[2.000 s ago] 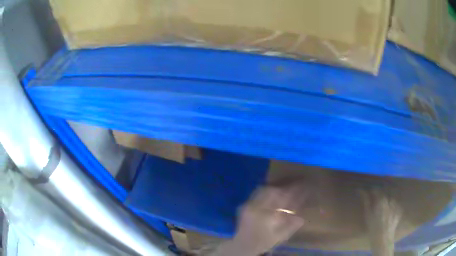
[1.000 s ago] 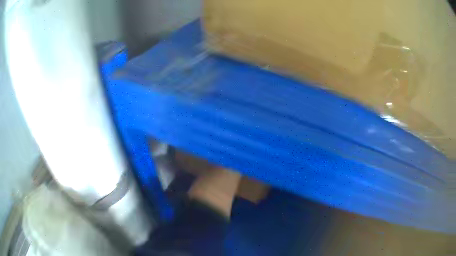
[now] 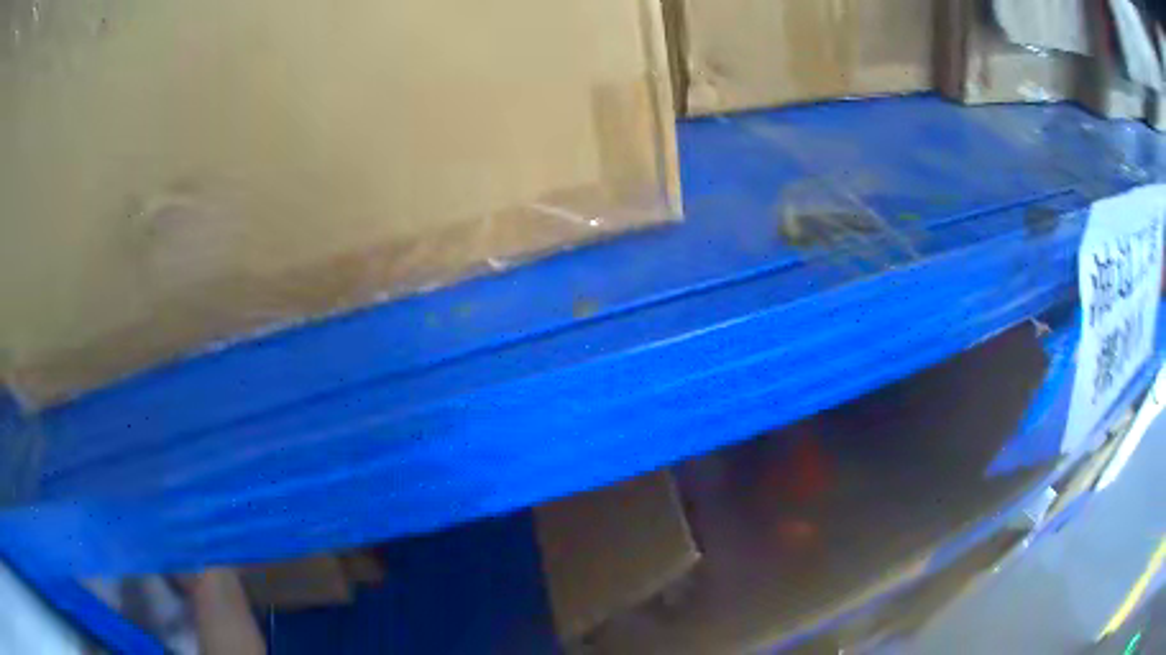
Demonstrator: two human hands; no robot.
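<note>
A skin-coloured shape, probably my left hand [image 3: 228, 617], shows small and blurred at the bottom left, below the blue beam and cut off by the picture's edge. Its fingers and anything in them cannot be made out. My right hand is not in view. An open brown cardboard box [image 3: 895, 448] lies on the lower shelf, with a raised flap [image 3: 620, 553] at its left and blurred orange spots inside. Small cardboard pieces [image 3: 301, 582] lie beside the hand on the blue lower shelf [image 3: 435, 601].
A thick blue rack beam [image 3: 575, 410] crosses in front of the lower shelf. A large taped box [image 3: 358, 154] stands on the upper shelf, with more boxes [image 3: 818, 51] at the right. A white printed sheet [image 3: 1115, 301] hangs at the right. Floor with a yellow line [image 3: 1138, 582] shows lower right.
The view has swung right, bringing the open box and sheet into view. The two hands seen over the lower box have left it. The dark sleeve is gone from view.
</note>
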